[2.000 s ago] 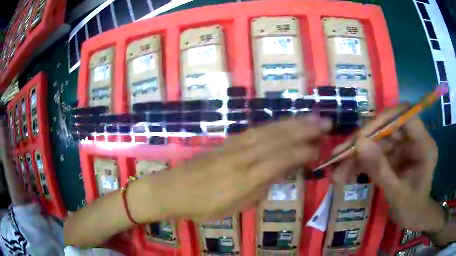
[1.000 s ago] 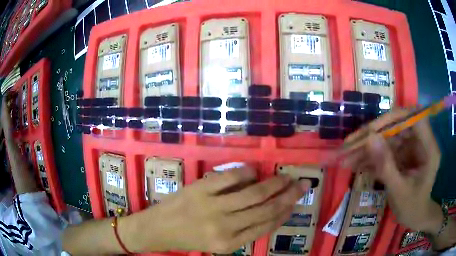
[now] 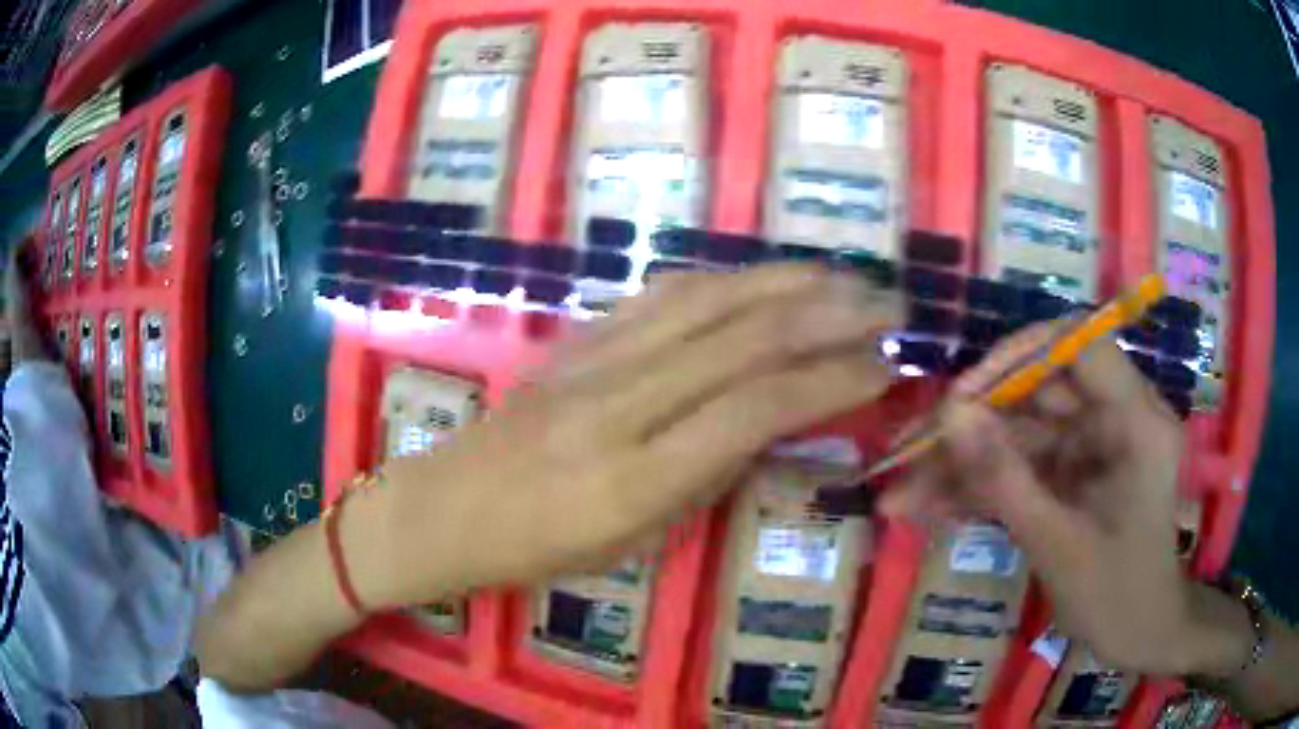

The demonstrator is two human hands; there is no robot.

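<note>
My left hand (image 3: 641, 399) is blurred and stretched palm-down over the tray, fingers at the clear carrier film; its fingertips' contact is unclear. My right hand (image 3: 1061, 477) grips an orange pick tool (image 3: 1076, 342) like a pen. The tool's tip meets or nearly meets a small black pad (image 3: 843, 499) at the top end of a lower-row phone (image 3: 798, 553). The carrier film with rows of rounded black pads (image 3: 470, 264) lies across the middle of the red foam tray (image 3: 549, 128). The open-backed tan phones lie in two rows of pockets, some partly hidden by my hands.
A second foam tray with phones (image 3: 200, 299) lies at the left, beside a neighbouring person's sleeve (image 3: 86, 527). Small pale rings and a slim silver tool (image 3: 268, 228) lie on the green bench between the trays. A white-edged black sticker sheet (image 3: 356, 32) shows at the top.
The view has shifted, so the tray sits further right. My left hand has moved from a lower-row phone up to the film. The tool's tip is now at the neighbouring phone to the left.
</note>
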